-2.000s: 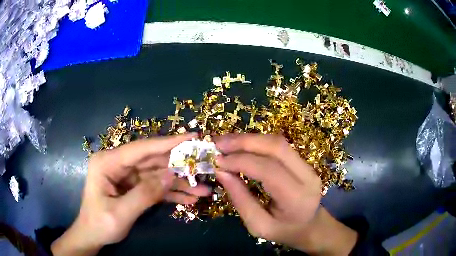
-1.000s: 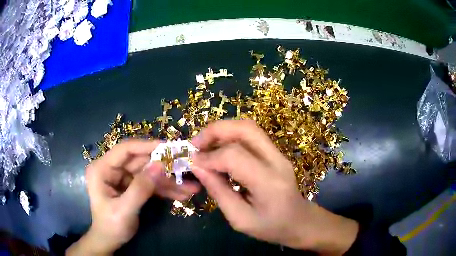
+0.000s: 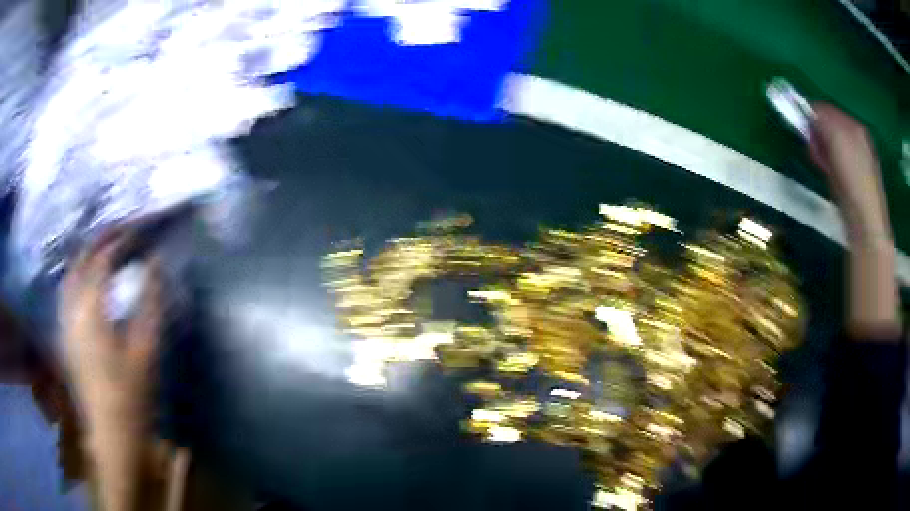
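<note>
The view is blurred. My right hand (image 3: 843,145) is stretched over the green conveyor belt at the upper right, with a white housing (image 3: 790,107) at its fingertips. My left hand (image 3: 115,309) is at the lower left beside the white pile, with a small white piece (image 3: 126,290) between its fingers. The heap of brass contacts (image 3: 639,329) lies between the hands on the dark bench, touched by neither hand.
The bulk white housings (image 3: 150,110) fill the upper left, some lying on the blue sheet (image 3: 409,75). The white edge strip (image 3: 669,142) runs between the dark bench (image 3: 329,165) and the green belt (image 3: 649,50).
My hands have moved apart from the middle: the right up to the belt with the white housing, the left toward the white pile, now at a white piece. The camera view has shifted and tilted.
</note>
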